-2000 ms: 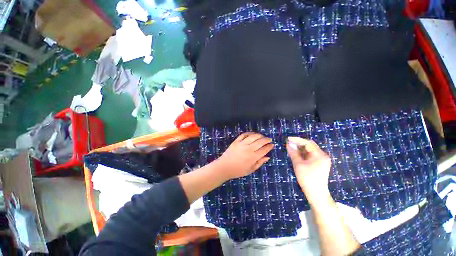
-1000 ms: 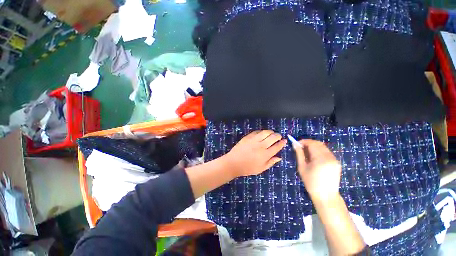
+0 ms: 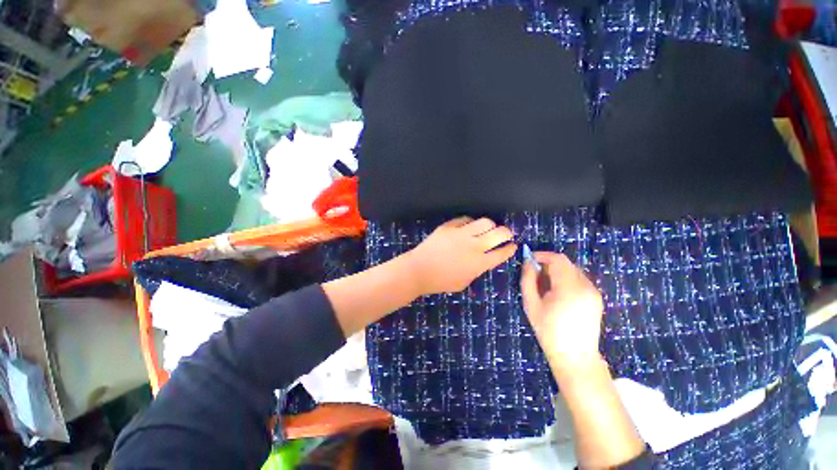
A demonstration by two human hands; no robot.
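Note:
Navy tweed panels with a white broken check (image 3: 679, 312) lie spread in front of me, with smooth matte black pieces (image 3: 477, 119) over their upper part. My left hand (image 3: 462, 254) rests on the tweed just below the black edge, fingers pointing right; whether it pinches the cloth cannot be told. My right hand (image 3: 564, 307) holds a small pale blue-white tool (image 3: 530, 258), its tip up near my left fingertips. What kind of tool it is cannot be told.
An orange crate (image 3: 144, 321) with white and black pieces stands left of the work. Further left are a red basket (image 3: 147, 220) with grey scraps and a cardboard box (image 3: 96, 344). Fabric scraps lie on the green floor. Red bins (image 3: 815, 138) stand at the right.
My left hand has shifted slightly up and left, closer to the black edge. My right hand has moved slightly left, still holding the tool. The whole view has shifted a little.

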